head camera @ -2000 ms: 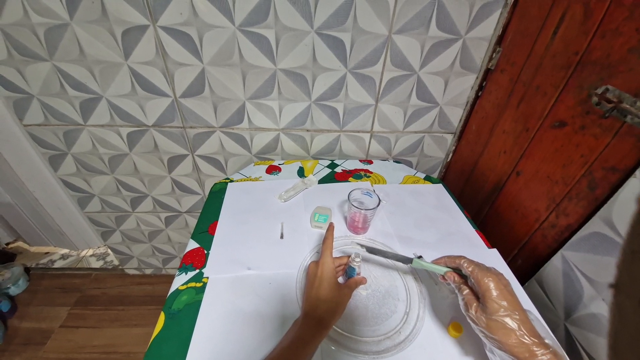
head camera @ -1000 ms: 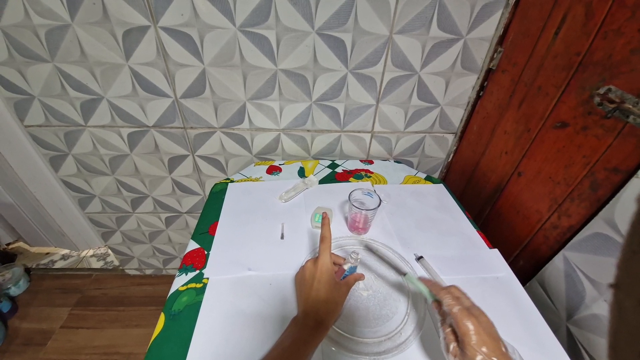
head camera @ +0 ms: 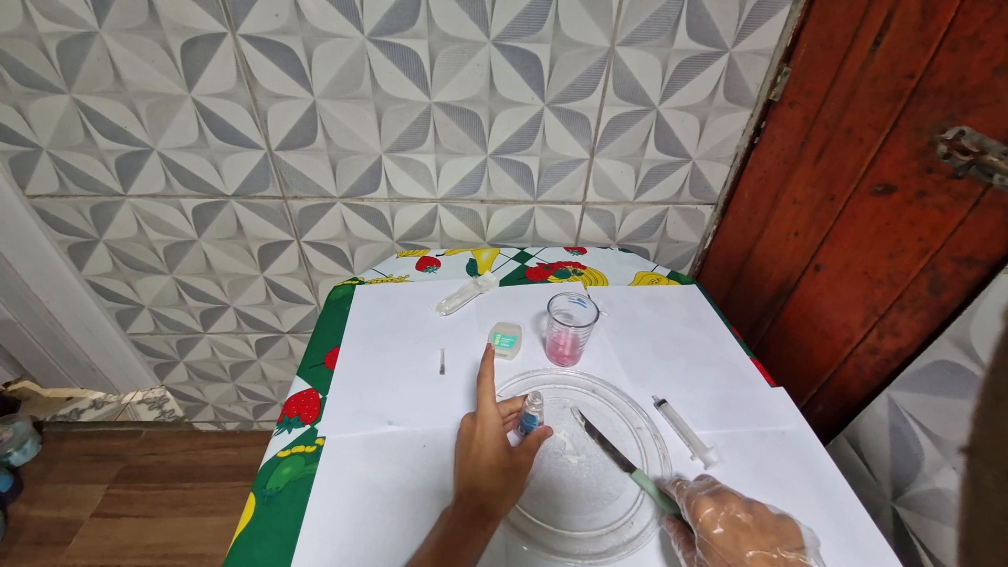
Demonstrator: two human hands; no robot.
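Note:
My bare left hand (head camera: 492,453) grips a small clear glass vial (head camera: 532,413) with a blue label, its index finger pointing away. In my right hand (head camera: 732,520), inside a clear plastic glove, is a knife (head camera: 622,455) with a pale green handle. The blade's tip is over a round clear glass plate (head camera: 543,524) that carries some white residue. Right of the plate lies a plastic syringe (head camera: 683,431). Beyond it stands a glass (head camera: 565,339) with pink liquid low inside. A small translucent container (head camera: 505,341) with a green label lies past my left fingertip.
White paper sheets (head camera: 378,488) cover most of the fruit-print tablecloth (head camera: 299,409). A needle-like piece (head camera: 442,361) lies left of the container, and a clear plastic item (head camera: 465,294) near the far edge. Behind are a tiled wall (head camera: 441,118) and a red wooden door (head camera: 850,197).
My right hand has moved toward me with the knife, whose blade was by the vial's mouth two seconds ago. The syringe now shows fully. My left hand has barely moved.

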